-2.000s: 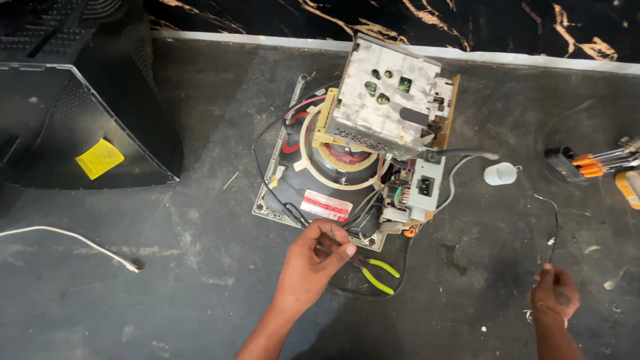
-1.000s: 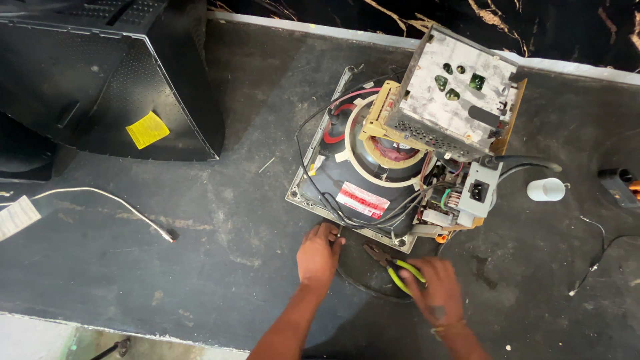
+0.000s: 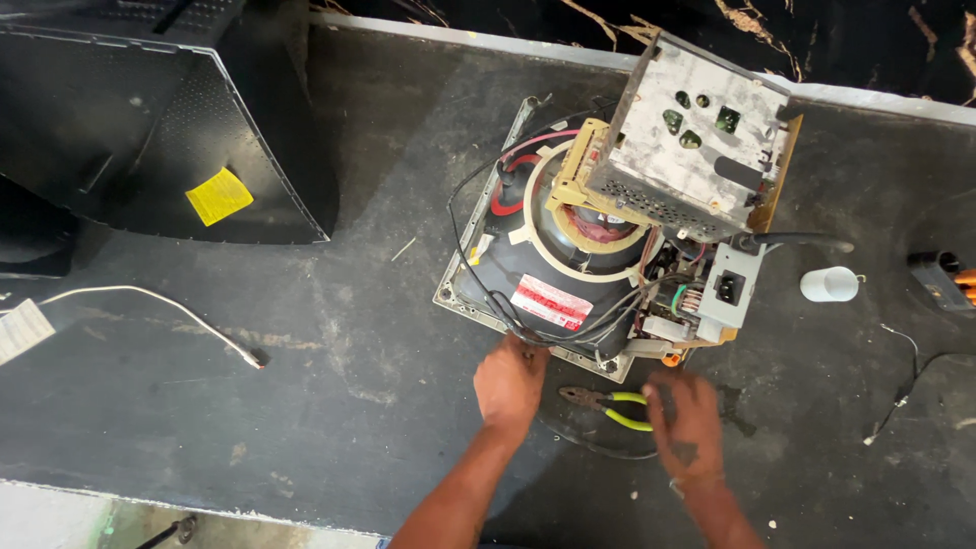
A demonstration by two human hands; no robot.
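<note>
A cathode ray tube [image 3: 488, 263] lies face down on a dark worktop, with a perforated metal shield box [image 3: 686, 137] and an open circuit board with a power socket [image 3: 728, 288] attached. My left hand [image 3: 511, 381] is at the tube frame's near edge, its fingers closed around the black cables [image 3: 526, 332] there. My right hand [image 3: 686, 419], blurred, is beside the green handles of the pliers [image 3: 610, 404], which lie on the worktop; whether it touches them I cannot tell. A black cable [image 3: 602, 450] curves on the worktop below the pliers.
A black plastic monitor housing [image 3: 152, 137] with a yellow label stands at the left. A white cable [image 3: 160, 293] lies below it. To the right are a white cup [image 3: 829, 284], a dark holder with orange-handled tools [image 3: 945, 282] and a thin black wire [image 3: 907, 389].
My right hand has come from the far right, where it was at the thin black wire, to the pliers' handles. That wire now lies on the worktop. The view has shifted.
</note>
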